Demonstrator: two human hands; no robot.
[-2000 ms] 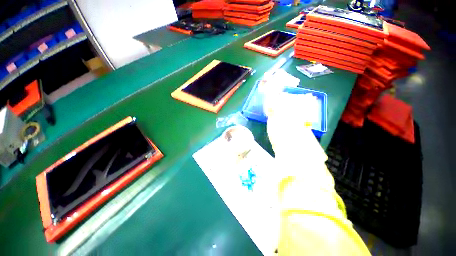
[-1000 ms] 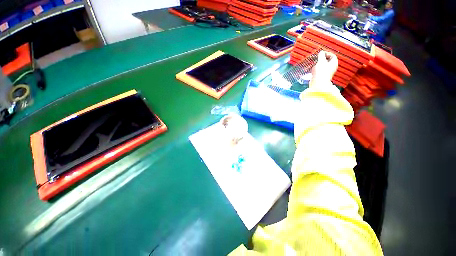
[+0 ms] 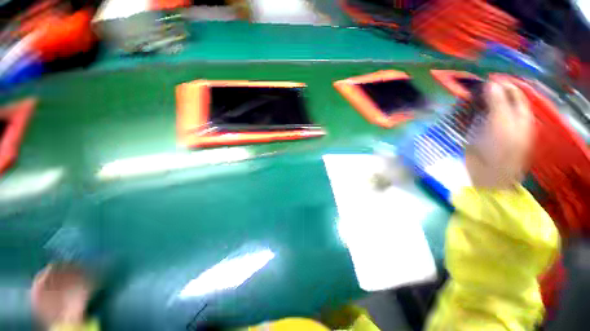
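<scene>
The frame is blurred. My right hand, in a yellow sleeve at the right, is closed on a sticker sheet. The striped sheet hangs to the left of the hand, in front of the blue parts bin. My left hand is small and blurred at the lower left; its fingers and anything in them cannot be made out. A display panel lies in an orange foam tray at upper centre. A second panel lies in its tray to the right.
A white paper sheet lies right of centre on the green bench mat, with a blurred brownish thing on it. Another tray stands farther right, a tray edge at far left. Red tray stacks stand at the right.
The view has swung left. My right hand, reaching out with the sheet a second ago, is now nearer with the sheet still in it. My left hand has come into view at lower left.
</scene>
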